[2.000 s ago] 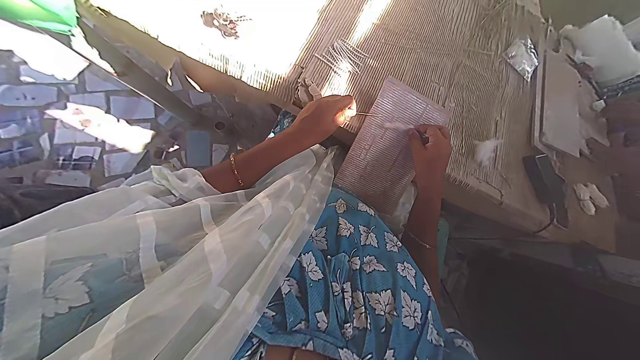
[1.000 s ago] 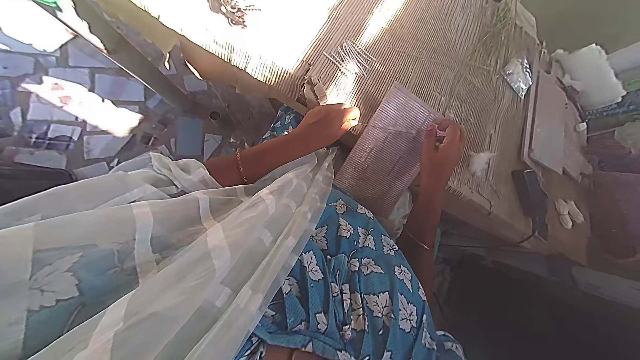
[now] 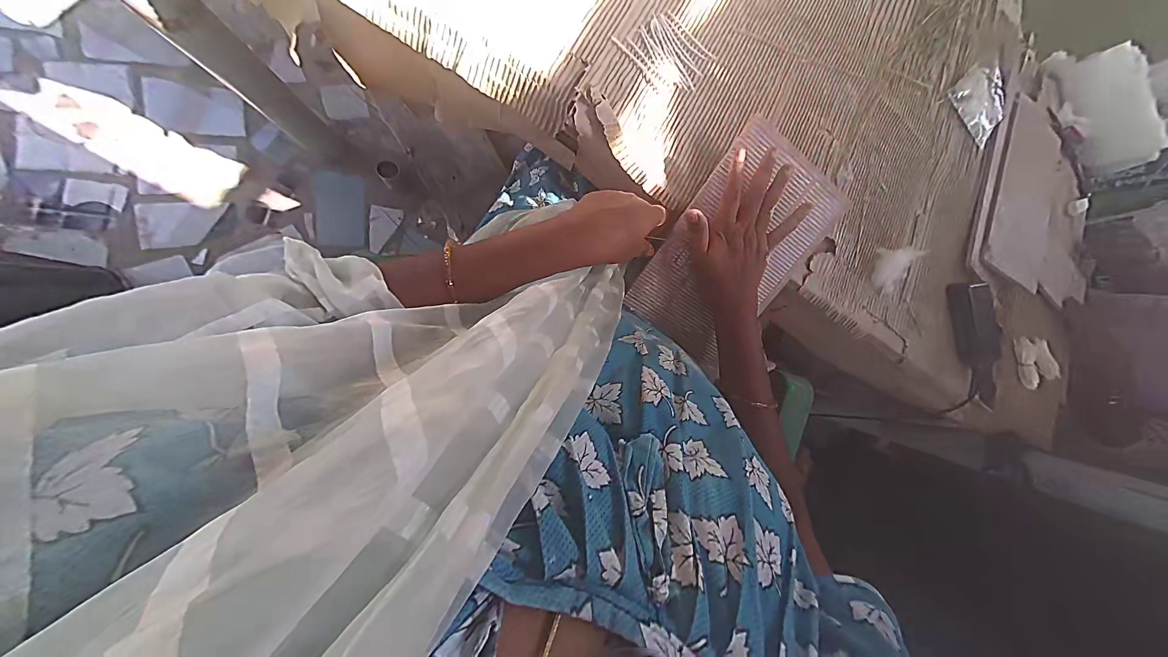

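A pale pink ribbed sheet (image 3: pixel 792 196) lies tilted on the ribbed mat and reaches down to the leaf-print cloth over my lap. Spread flat on the sheet is my right hand (image 3: pixel 739 233), palm down with its fingers apart. My left hand (image 3: pixel 616 226) is closed at the sheet's left edge, and a thin needle-like piece (image 3: pixel 659 239) shows at its fingertips; its exact kind is unclear. Beyond the hands, a cluster of thin pale strands or sticks (image 3: pixel 664 55) rests on the ribbed mat (image 3: pixel 849 100) in bright sunlight.
At the right are a clear plastic packet (image 3: pixel 978 102), a flat board (image 3: pixel 1027 201), white fluffy material (image 3: pixel 1109 105), a tuft of white fluff (image 3: pixel 896 268) and a dark box-shaped item (image 3: pixel 973 319) with a cable. A metal bar (image 3: pixel 246 73) crosses the upper left above paved ground.
My right hand has gone from pinched fingers at the sheet's right side to lying spread on it. My left hand stays closed near the sheet's left edge.
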